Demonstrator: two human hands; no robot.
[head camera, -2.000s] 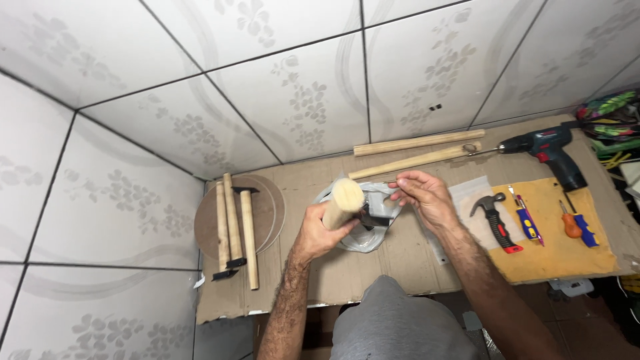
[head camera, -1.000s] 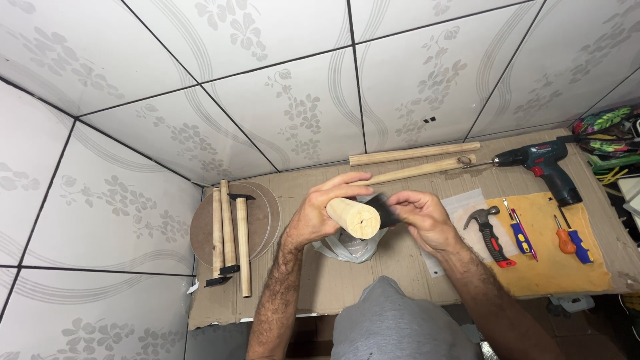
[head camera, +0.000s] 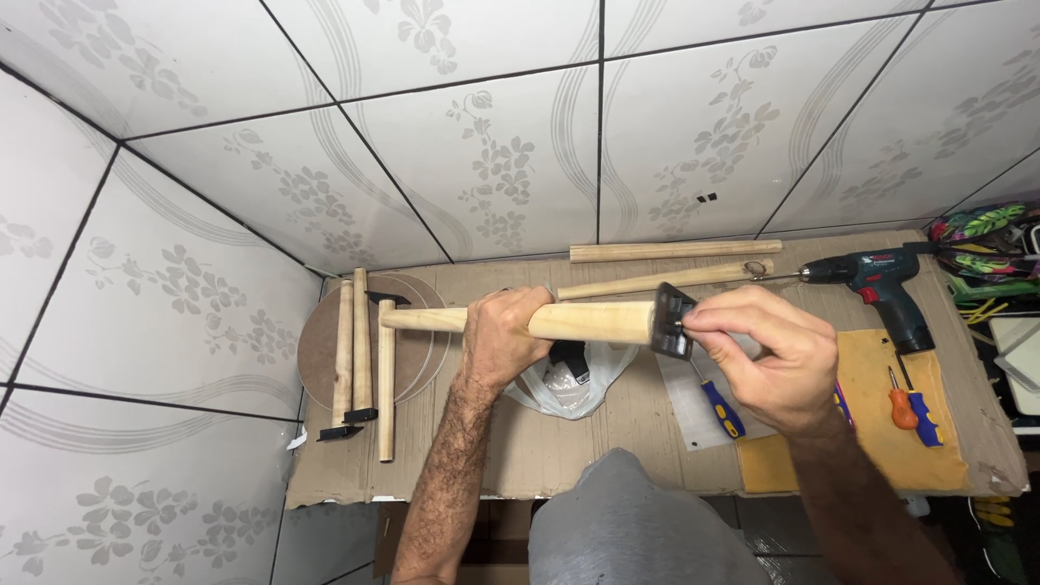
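My left hand (head camera: 505, 335) is closed around a tapered wooden leg (head camera: 597, 321), held nearly level above the cardboard. A black plastic end piece (head camera: 673, 322) sits against the leg's thick right end. The fingers of my right hand (head camera: 768, 349) pinch a small metal piece, apparently a screw, at the middle of that black piece. Below the leg lies an open white plastic bag (head camera: 597, 390) with black parts inside. A blue-and-yellow screwdriver (head camera: 721, 410) rests on a pale sheet just under my right hand.
Several wooden legs (head camera: 387, 390) with black ends lie at left by a round brown board (head camera: 317, 349). Two wooden sticks (head camera: 674, 251) lie along the wall. A Bosch cordless drill (head camera: 881, 276) and an orange-handled screwdriver (head camera: 902, 409) are at right, the latter on a yellow envelope (head camera: 861, 471).
The leg has swung from pointing its thick end toward the view to lying nearly level, thick end right. My right hand, earlier near the bag, is now at the black end piece.
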